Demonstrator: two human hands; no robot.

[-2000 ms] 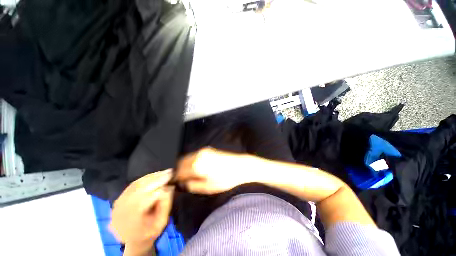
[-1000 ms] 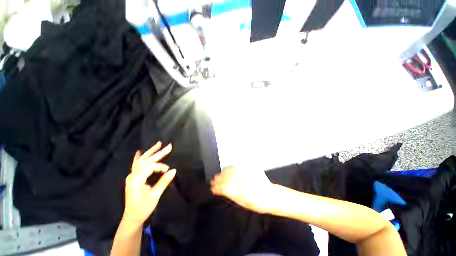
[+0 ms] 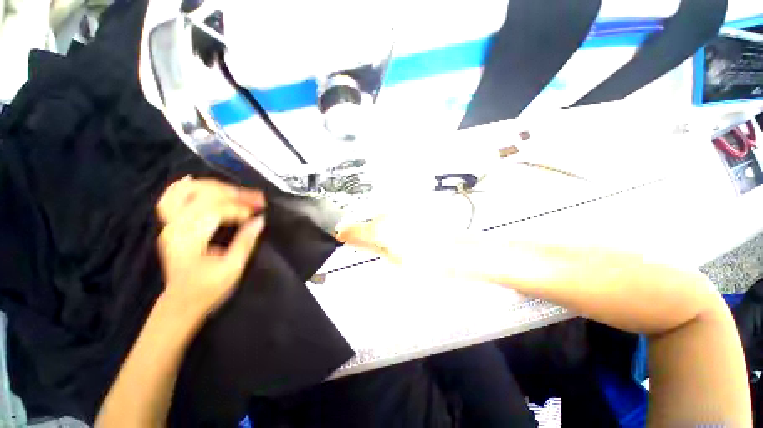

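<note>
The black fabric [image 3: 268, 326] lies heaped at the left and runs over the machine bed's near edge. My left hand [image 3: 209, 234] is on the fabric left of the presser foot, thumb and fingertips brought together at a fold of cloth. My right hand [image 3: 368, 238] is at the fabric's edge just below the presser foot [image 3: 343, 180], fingertips on the cloth; it is washed out by glare. The white sewing machine head [image 3: 435, 63], with a blue stripe and dark bands, stands above. The needle point is hidden by glare.
A small black clip-like tool [image 3: 456, 180] with a tan cord lies right of the foot. Red-handled scissors [image 3: 736, 142] lie at the far right. A control panel [image 3: 734, 67] is at upper right. A printed ruler strip [image 3: 468, 327] runs along the near table edge.
Both hands have moved up to the presser foot area, bringing the fabric edge with them. The left fingers have closed from a spread pose. The view has shifted closer to the machine head.
</note>
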